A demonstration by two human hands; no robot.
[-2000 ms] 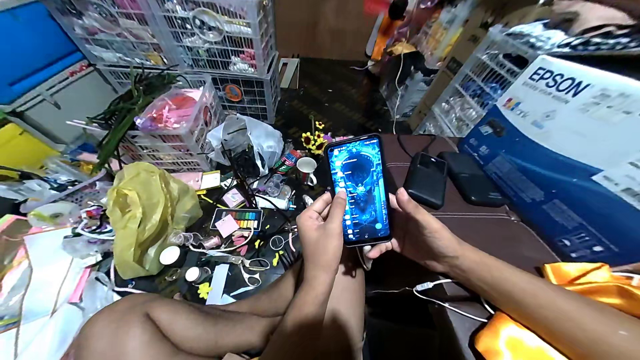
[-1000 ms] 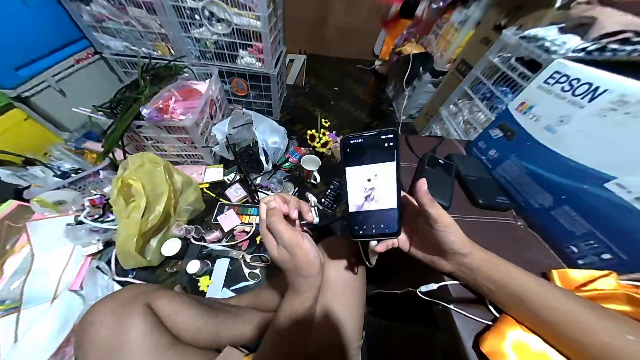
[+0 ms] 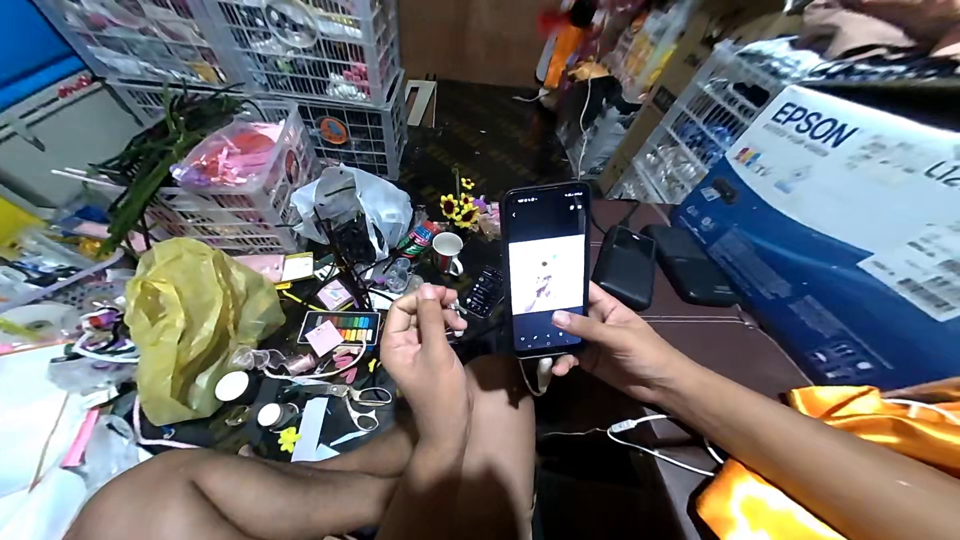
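Observation:
My right hand (image 3: 615,341) holds a black smartphone (image 3: 547,270) upright by its lower right edge, the thumb over the lower screen. A white picture fills the middle of the dark screen, and a white cable plugs into the phone's bottom. To the left of the phone, my left hand (image 3: 427,337) is raised with curled fingers and its thumb up; a small shiny item shows at the fingertips, too small to name. A white mug (image 3: 448,251) and a yellow flower bunch (image 3: 461,208) stand behind. Scissors (image 3: 360,401) lie left of my left hand.
Two black power-bank-like devices (image 3: 625,266) lie on a brown padded surface (image 3: 750,349) beside a printer box (image 3: 847,217). Orange satin cloth (image 3: 750,502) is at lower right. A yellow plastic bag (image 3: 199,322), a color palette (image 3: 352,328) and plastic crates (image 3: 345,135) crowd the left.
My left hand has left the phone and moved left. The screen has changed from a blue image to a white picture. My right thumb has since come over the screen.

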